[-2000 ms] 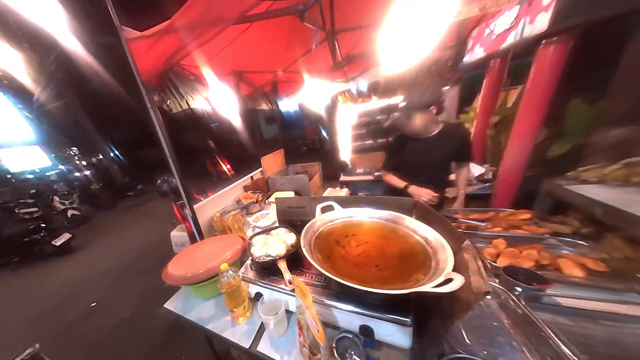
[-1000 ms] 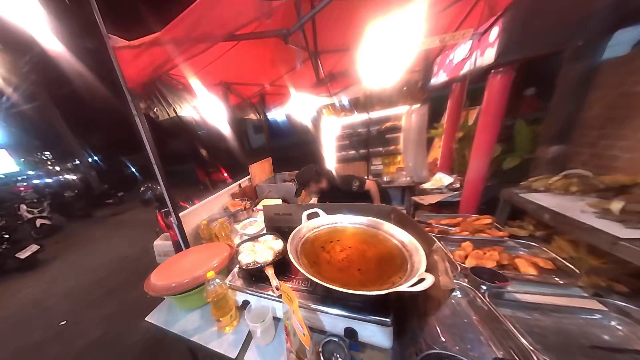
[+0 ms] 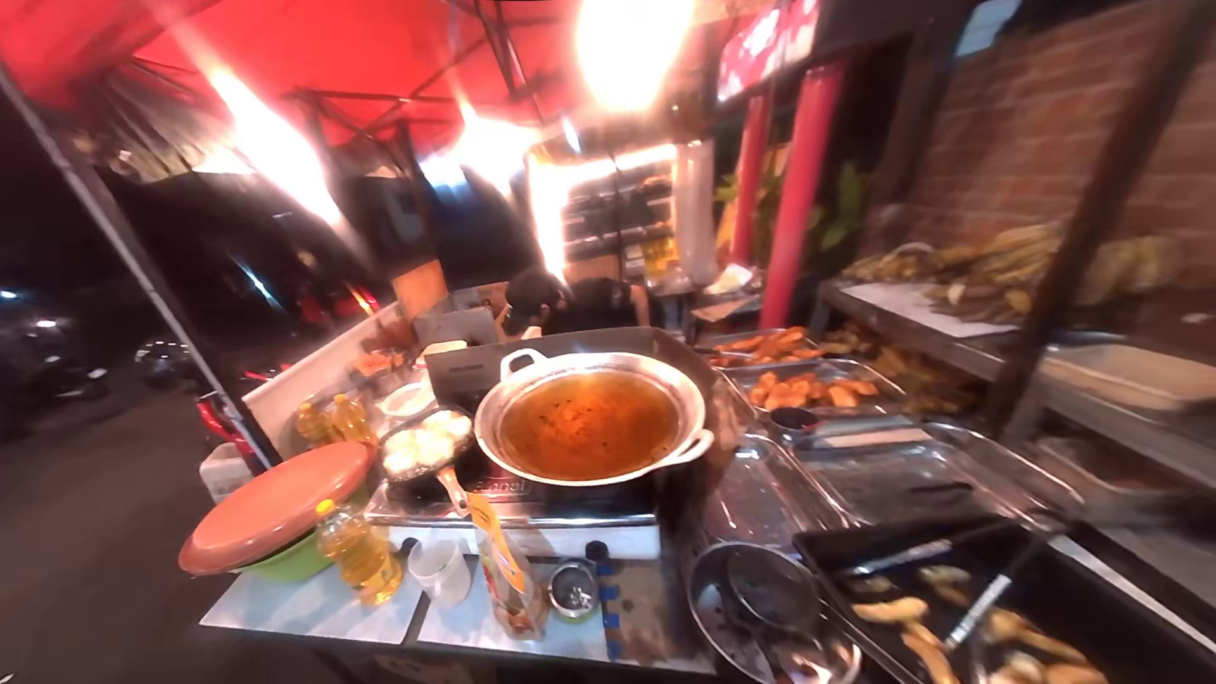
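Note:
Neither of my hands shows in the head view. At the centre, a wide two-handled metal wok (image 3: 589,425) of brown-orange oil with dark specks sits on a gas stove (image 3: 532,537). Left of it on the same stove is a small pan (image 3: 426,445) of round whitish pieces, its handle pointing toward me. In front stand a bottle of yellow oil (image 3: 358,553), a translucent plastic cup (image 3: 440,572), a plastic packet (image 3: 513,589) and a small round metal tin (image 3: 573,589). A metal bowl (image 3: 698,579) with a strainer-like thing in it lies at the front.
Fried food fills metal trays (image 3: 898,385) at the right; a black tray (image 3: 826,560) holds pale pieces and tongs (image 3: 988,608). A salmon-coloured lid (image 3: 280,503) covers a green basin (image 3: 294,567). Bananas (image 3: 1007,271) lie on a side shelf. A person (image 3: 541,299) bends behind the stove.
The person behind the stove was standing two seconds ago and is now bent low. The view has swung right and down, bringing the black tray and metal bowl more fully into sight.

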